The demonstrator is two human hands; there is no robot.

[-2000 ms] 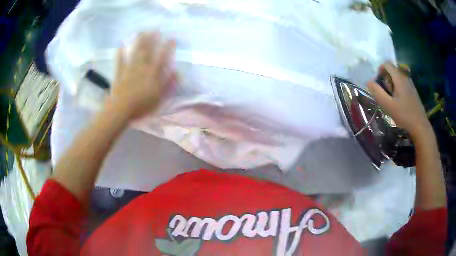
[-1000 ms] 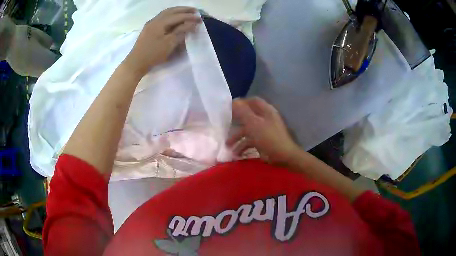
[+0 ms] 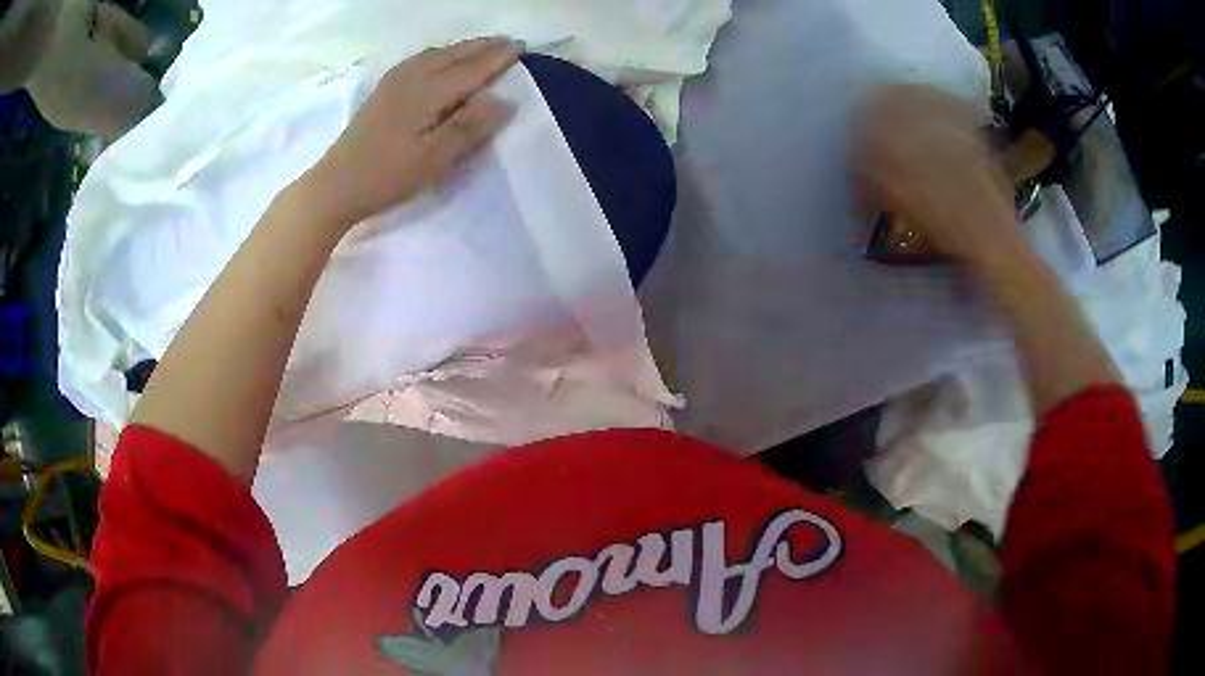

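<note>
The white garment (image 3: 436, 264) is draped over the navy padded board (image 3: 615, 152), whose rounded end shows past the cloth's straight folded edge. My left hand (image 3: 423, 126) lies flat on the garment near the top of that edge, fingers slightly apart. A pale pink-cream layer (image 3: 489, 396) hangs bunched nearest me. My right hand (image 3: 932, 165) is blurred, in front of the steam iron (image 3: 901, 239) at the right and covering most of it. Whether it touches the iron cannot be told. The brown iron handle (image 3: 1028, 156) shows partly beyond my hand.
The grey-white table cover cloth (image 3: 780, 304) lies under the board. A flat grey iron rest (image 3: 1110, 198) is at the upper right. Crumpled white cloth (image 3: 951, 456) hangs at the table's right edge. Yellow tubing (image 3: 46, 515) shows at the lower left.
My right hand has left the garment's near edge and moved right and away from me to the iron. My left hand stays near the top of the folded edge.
</note>
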